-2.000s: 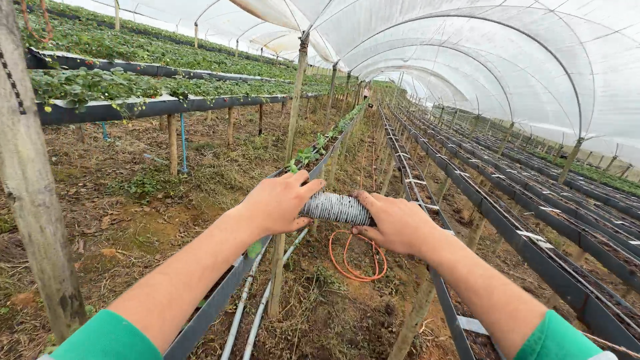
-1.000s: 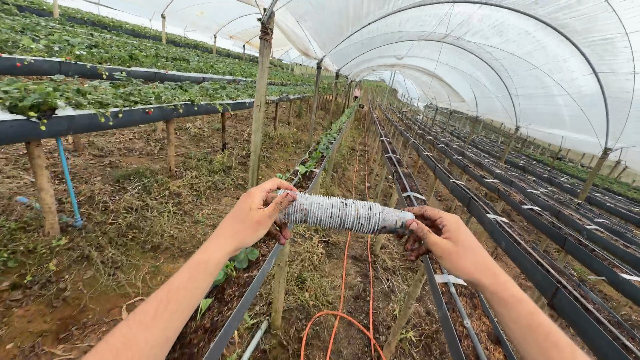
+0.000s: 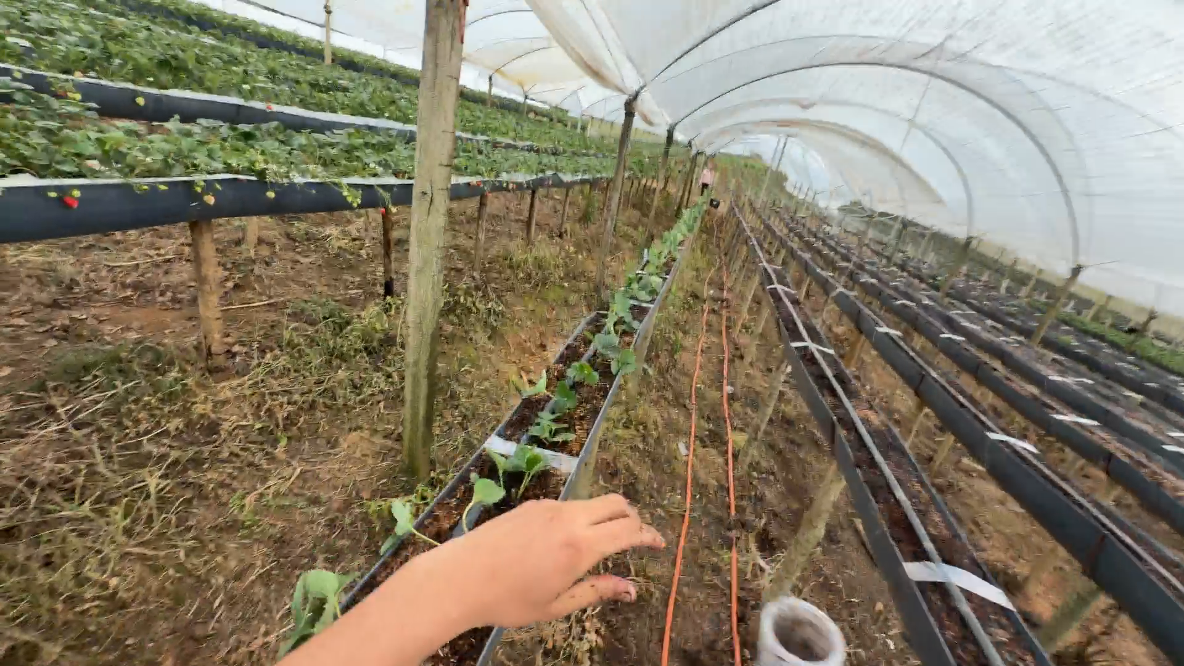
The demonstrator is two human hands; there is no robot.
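Note:
My left hand (image 3: 546, 560) reaches over the near end of a raised black trough (image 3: 592, 435) filled with dark substrate. Its fingers are apart, with soil on the fingertips, and nothing is in it. Young leafy seedlings (image 3: 525, 462) stand in the trough just beyond the hand and along its length. At the bottom edge, right of the hand, shows the open end of a stack of white plastic cups (image 3: 801, 636); what holds the stack is out of frame. My right hand is not in view.
Orange hoses (image 3: 686, 518) run along the ground between troughs. A wooden post (image 3: 430, 240) stands left of the planted trough. Strawberry plants (image 3: 305, 153) grow in raised troughs at the left. More substrate-filled troughs (image 3: 943, 564) lie right. A distant person (image 3: 707, 178) is up the row.
Both hands held the white stack between them earlier. My left hand has let go of it and is over the planted trough; the stack is now low at the bottom edge, and my right hand has left view.

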